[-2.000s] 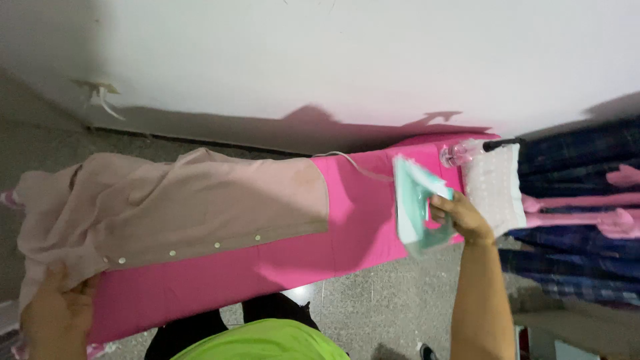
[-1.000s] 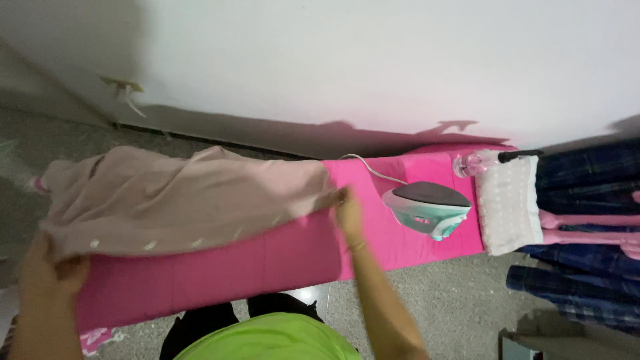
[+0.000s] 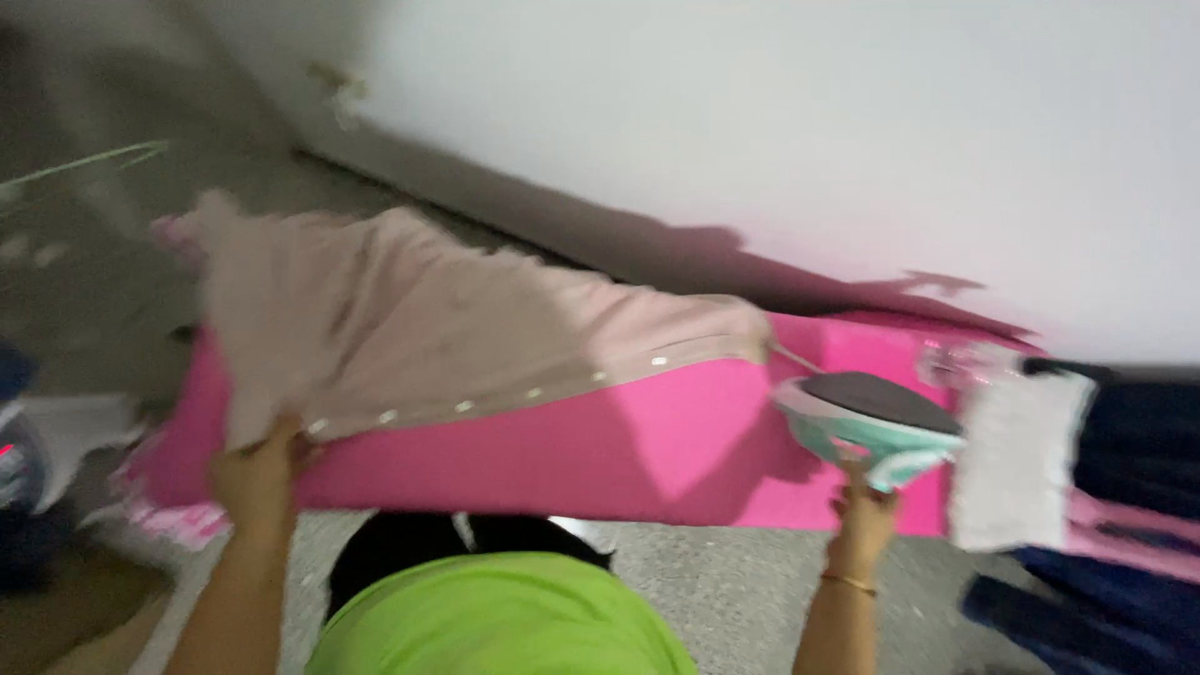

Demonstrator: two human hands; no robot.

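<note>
A light pink garment with a row of white buttons lies over the left and middle part of a pink ironing board. My left hand grips the garment's buttoned edge near its left end. On the board's right part, a white and green clothes iron rests on its side, its dark soleplate facing the wall. My right hand is at the iron's handle with the fingers on it; blur hides how firmly they close.
A folded white cloth and a clear plastic bottle with a dark top are at the board's right end. Dark blue garments hang beyond, beside pink bars. A white wall runs along the far side. The iron's cord trails behind the garment.
My right hand has left the garment's right end and reached the iron, which it held two seconds ago and had let go one second ago. The garment's buttoned edge now slants farther from me at the right.
</note>
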